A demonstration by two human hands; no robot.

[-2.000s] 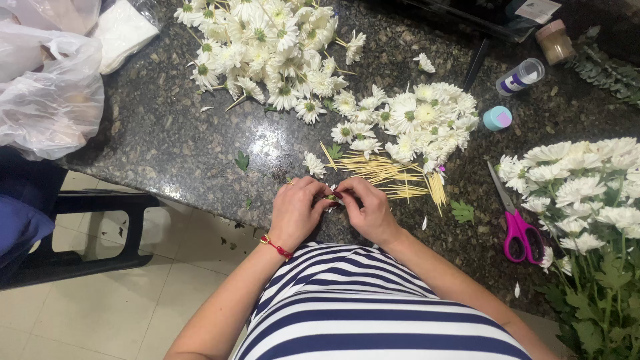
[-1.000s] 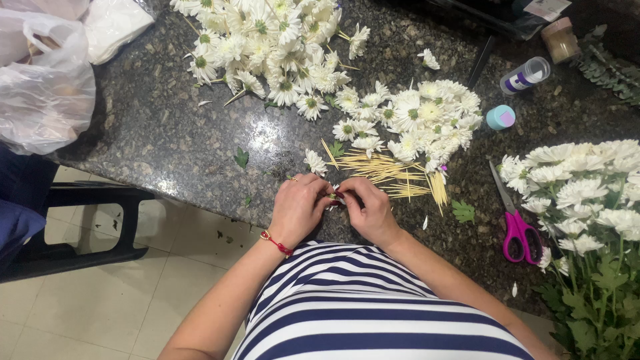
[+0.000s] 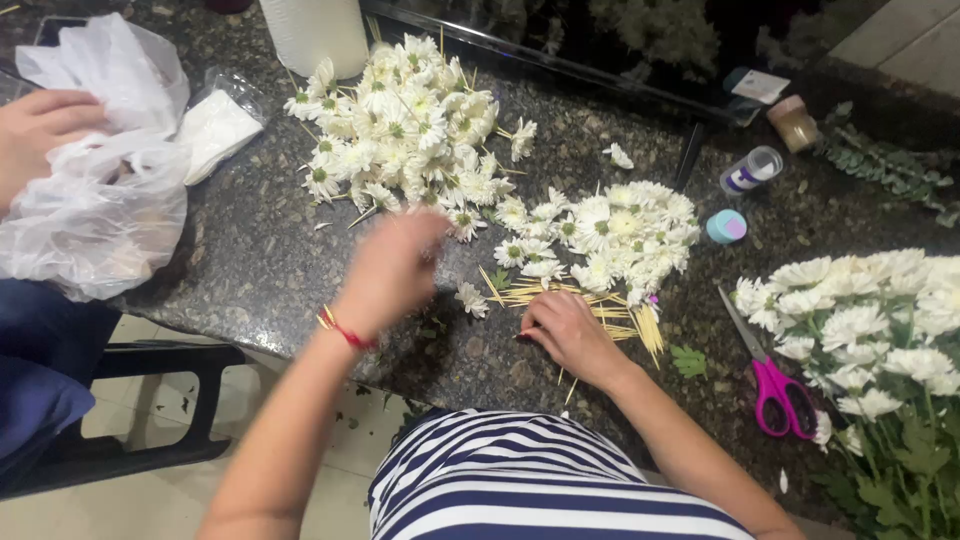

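My left hand, blurred, is at the lower edge of a pile of white chrysanthemum heads, many with wooden picks in them; whether it holds anything cannot be told. My right hand rests over loose toothpicks, its fingers curled down; what lies under the fingertips is hidden. A second group of white flower heads sits just above it. One single flower head lies on the granite between my hands. Pink-handled scissors lie farther right, beside a bunch of stemmed white chrysanthemums.
At the left, another person's hand touches white plastic bags near a packet of napkins. A paper roll stands behind the flowers. A clear container, a blue cap and a small jar are at the upper right.
My hands were together near the counter's edge; now they are apart, the left up at the flower pile, the right over the toothpicks. Another person's hand has come into view at the left.
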